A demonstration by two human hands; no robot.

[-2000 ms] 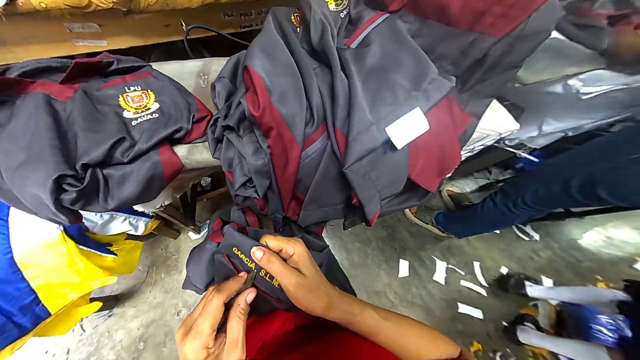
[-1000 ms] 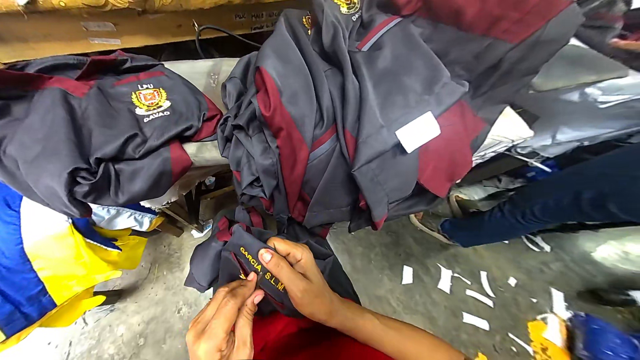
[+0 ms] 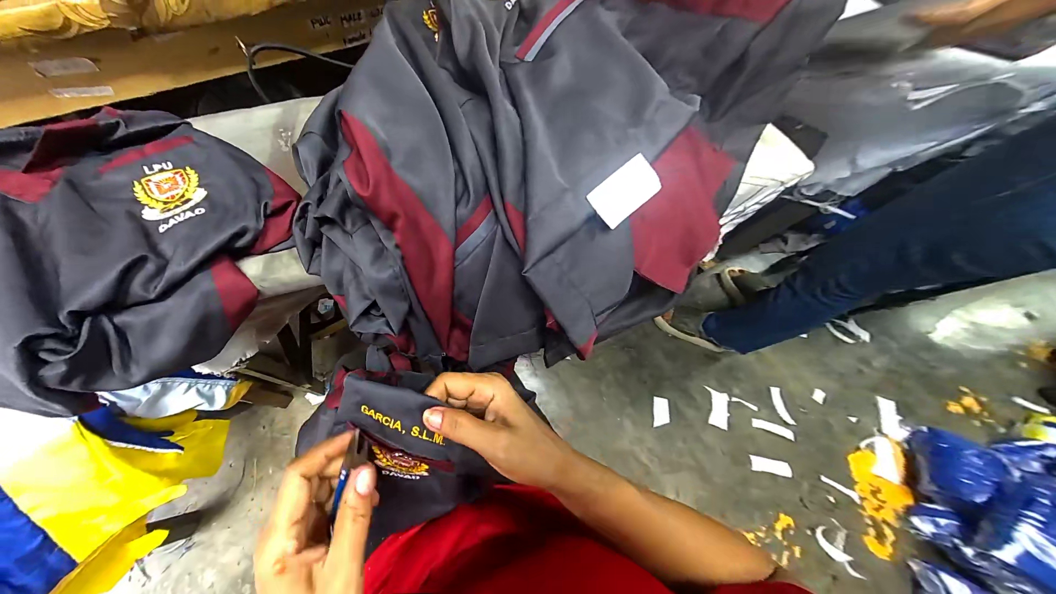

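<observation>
A dark grey garment with maroon trim (image 3: 412, 511) lies over my lap, with yellow embroidered lettering and a crest below it. My right hand (image 3: 487, 421) pinches its upper edge beside the lettering, thumb on top. My left hand (image 3: 318, 511) holds a small blue-handled tool (image 3: 341, 487), perhaps thread snips, its metal tip near the left end of the maroon strip above the crest. Most of the tool is hidden by the fingers. A pile of similar grey and maroon garments (image 3: 495, 165) hangs over the table in front.
Another crested garment (image 3: 107, 272) drapes at the left, above yellow, blue and white fabric (image 3: 107, 478). A person's jeans-clad leg (image 3: 874, 239) and sandalled foot are at the right. White scraps (image 3: 770, 467) and a blue plastic bundle (image 3: 982, 495) lie on the concrete floor (image 3: 610, 412).
My left hand has moved away from the cloth's lettering, and the blue-handled tool now shows plainly between its fingers. My right hand still pinches the garment.
</observation>
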